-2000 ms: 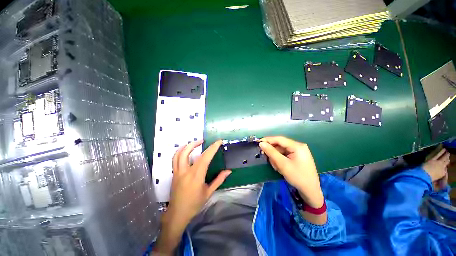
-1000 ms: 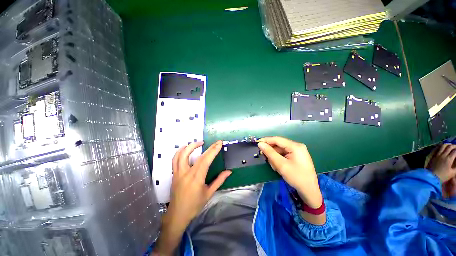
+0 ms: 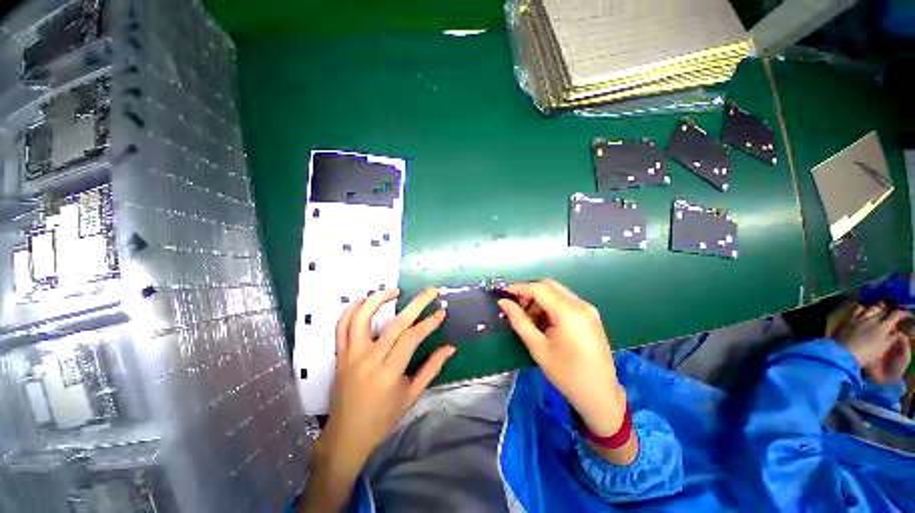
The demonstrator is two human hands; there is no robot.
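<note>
A black-covered circuit board (image 3: 470,315) lies flat on the green mat at the near edge, with small parts along its far edge. My left hand (image 3: 386,366) has fingertips on the board's left edge, its other fingers over the backing sheet. My right hand (image 3: 557,336) has thumb and index finger on the board's right end, hiding that corner. The white backing sheet (image 3: 346,271) lies left of the board, with one black sticker (image 3: 353,180) at its far end and small black specks below.
Clear component trays (image 3: 191,271) are stacked at left. Several finished boards (image 3: 630,163) lie loose at right. A bagged pile of grey-tan sheets (image 3: 642,45) stands at the far side. At right are a neighbour's hands (image 3: 873,341) and a single sheet (image 3: 851,185).
The whole view has shifted slightly. My right fingers have moved a little on the board's right end, and my left fingers have spread slightly at its left edge. The neighbour's hands have moved.
</note>
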